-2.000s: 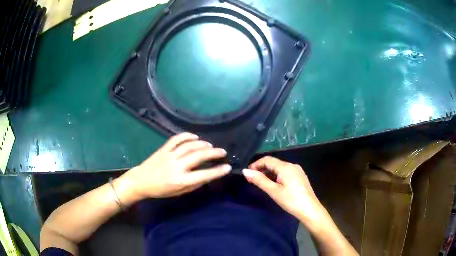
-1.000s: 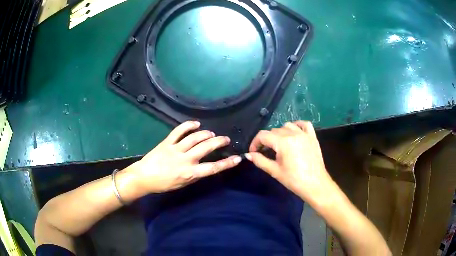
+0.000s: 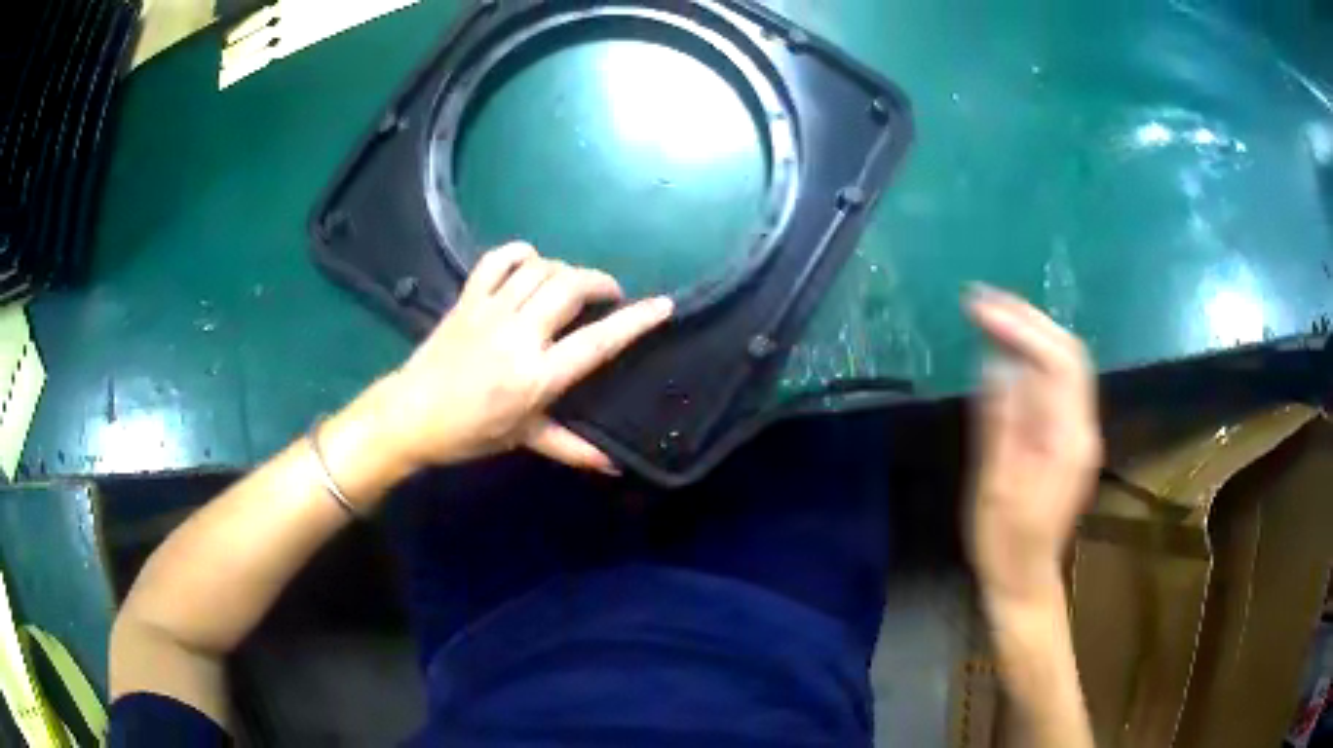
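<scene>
The black plastic frame [image 3: 702, 358] with its large round opening lies on the green bench like a diamond, its near corner over the bench edge. My left hand [image 3: 512, 358] holds its lower left side, fingers on top and thumb at the outer edge. A thin black gasket strip [image 3: 848, 390] runs from the near corner to the right, its far part lying by the bench edge. My right hand [image 3: 1031, 439] is blurred, off to the right of the frame, apart from it; no object shows in it.
Stacked black frames [image 3: 59, 146] stand at the far left. Cream liner paper [image 3: 293, 29] lies at the upper left. Yellow-green liner waste [image 3: 51, 687] is at the lower left. An open cardboard carton [image 3: 1228, 585] is below the bench edge at the right.
My right hand has left the frame's near corner and moved right. My left hand has moved up from the corner to grip the lower left side. The strip's loose length now shows.
</scene>
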